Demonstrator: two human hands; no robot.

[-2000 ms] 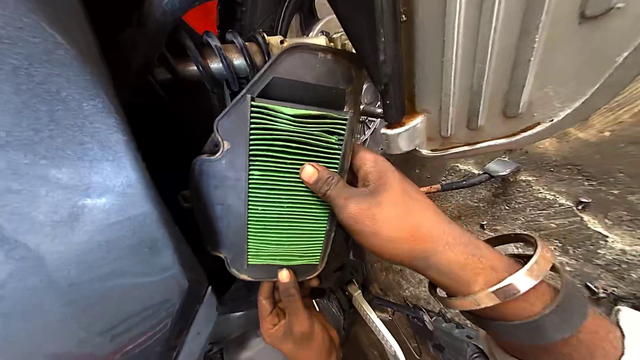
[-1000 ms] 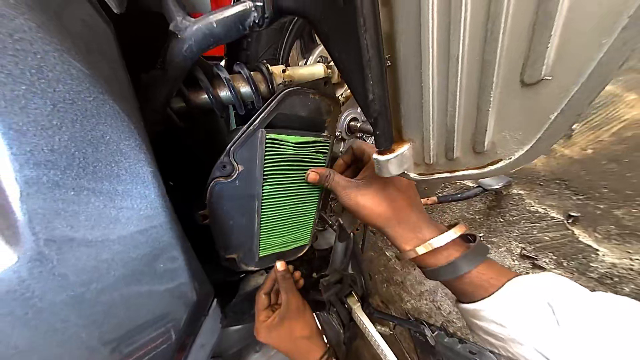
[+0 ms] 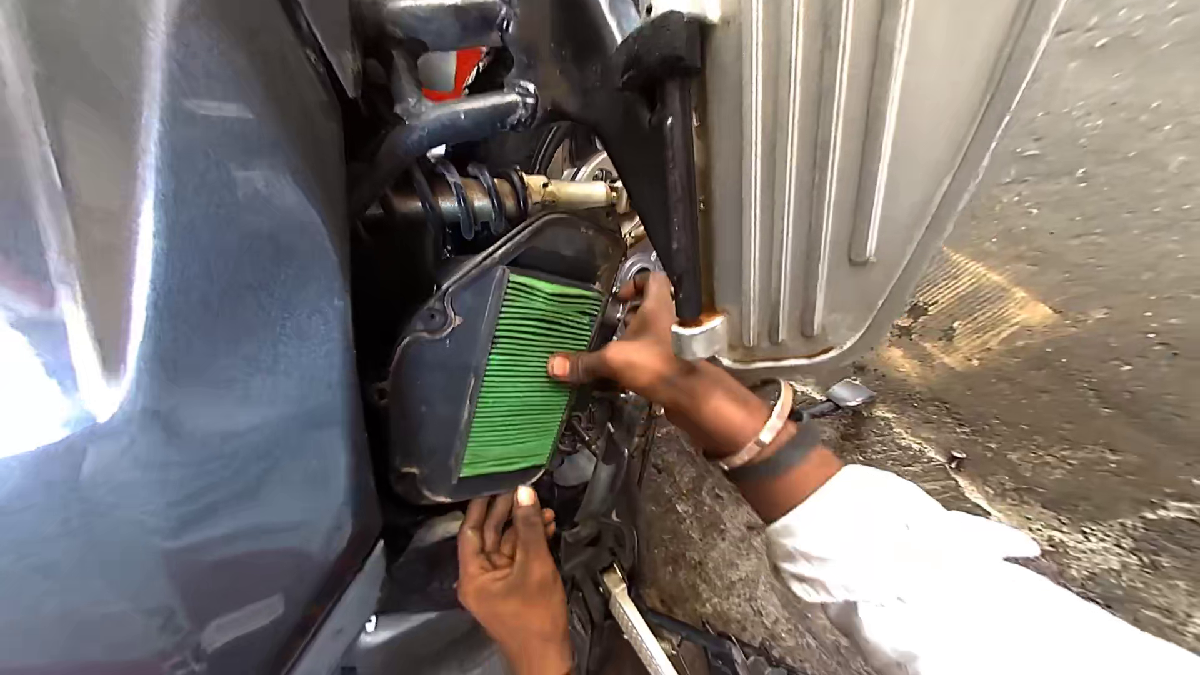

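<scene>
A black plastic air filter housing part (image 3: 427,403) with a green pleated filter element (image 3: 530,375) stands tilted in the opening beside the body panel. My right hand (image 3: 647,352), wearing bands at the wrist, grips its right side, the thumb on the green pleats and the fingers partly hidden at the edge. At the bottom rim, my left hand (image 3: 514,562) has its thumb against the front, with its fingers curled beneath and partly hidden. A coil spring shock absorber (image 3: 469,199) lies just above the housing part.
A blue-grey body panel (image 3: 253,375) fills the left side. Black frame tubes (image 3: 469,122) cross above. At the right are a ribbed metal panel (image 3: 806,169) and a metal collar (image 3: 700,337) close to my right wrist. A metal lever (image 3: 637,623) lies lower down, over rough ground (image 3: 1078,375).
The filter part has gone deeper into the opening beside the body panel, with both hands still on it. My right hand has shifted so that its fingers reach up behind the edge.
</scene>
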